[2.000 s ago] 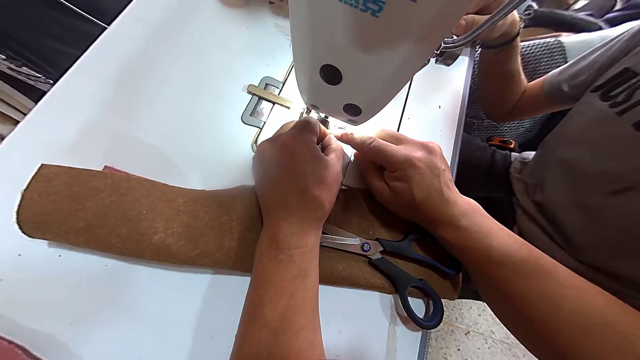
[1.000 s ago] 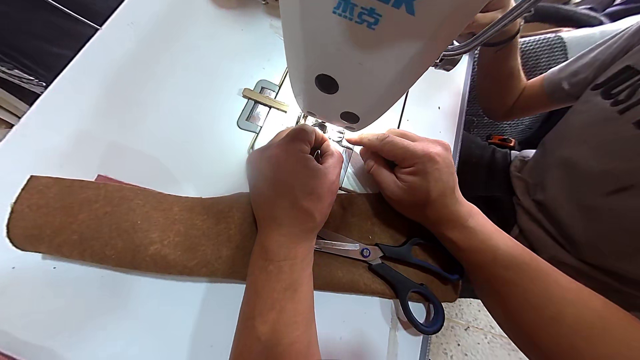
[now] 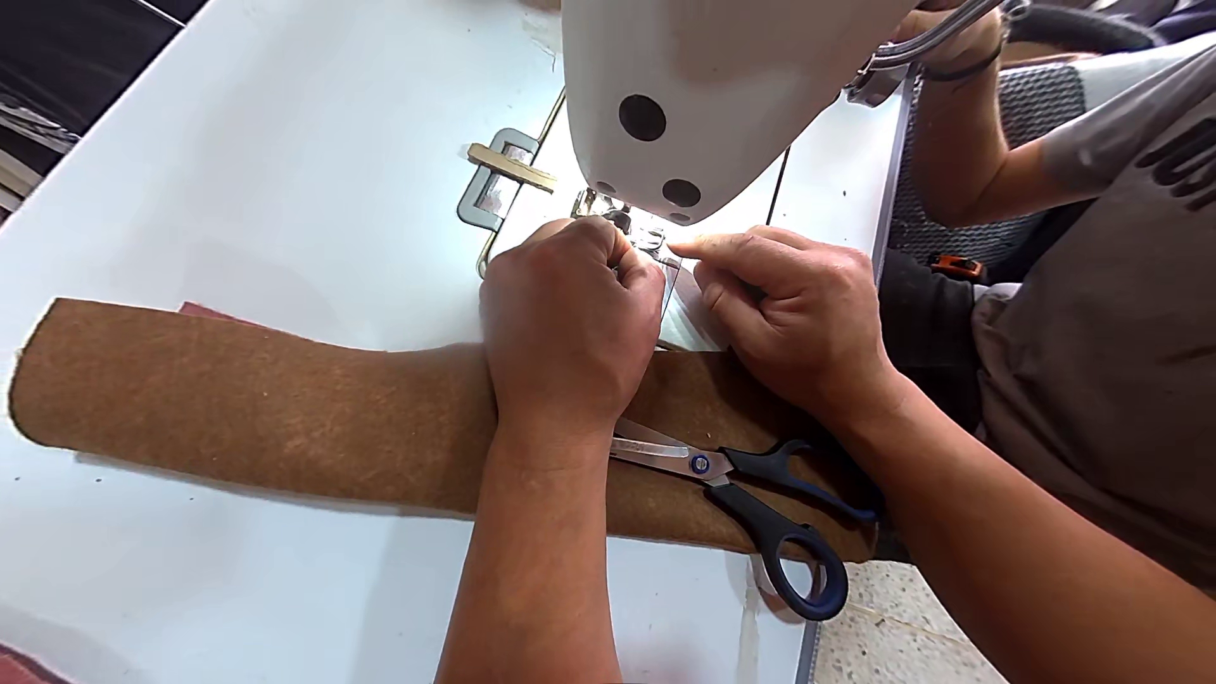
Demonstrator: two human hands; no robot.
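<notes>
My left hand (image 3: 575, 309) is at the needle area under the white sewing machine head (image 3: 731, 85), thumb and index finger pinched together; whatever may be between them is too small to make out. Just right of the presser foot (image 3: 651, 239), my right hand (image 3: 793, 309) points its index finger at it, the other fingers curled. Beneath both wrists lies a long piece of brown leather-like material (image 3: 256, 408), with a strip of red material (image 3: 223, 313) showing behind it. Scissors (image 3: 700, 464) with dark blue handles rest on the brown piece, their blade tips hidden by my left wrist.
A grey frame-shaped attachment (image 3: 475, 195) with a wooden stick (image 3: 511, 168) across it sits left of the machine head. At the right, close to the white table's edge (image 3: 893, 180), is another person in a grey shirt (image 3: 1111, 285), an arm near the machine. Red material (image 3: 24, 668) lies bottom left.
</notes>
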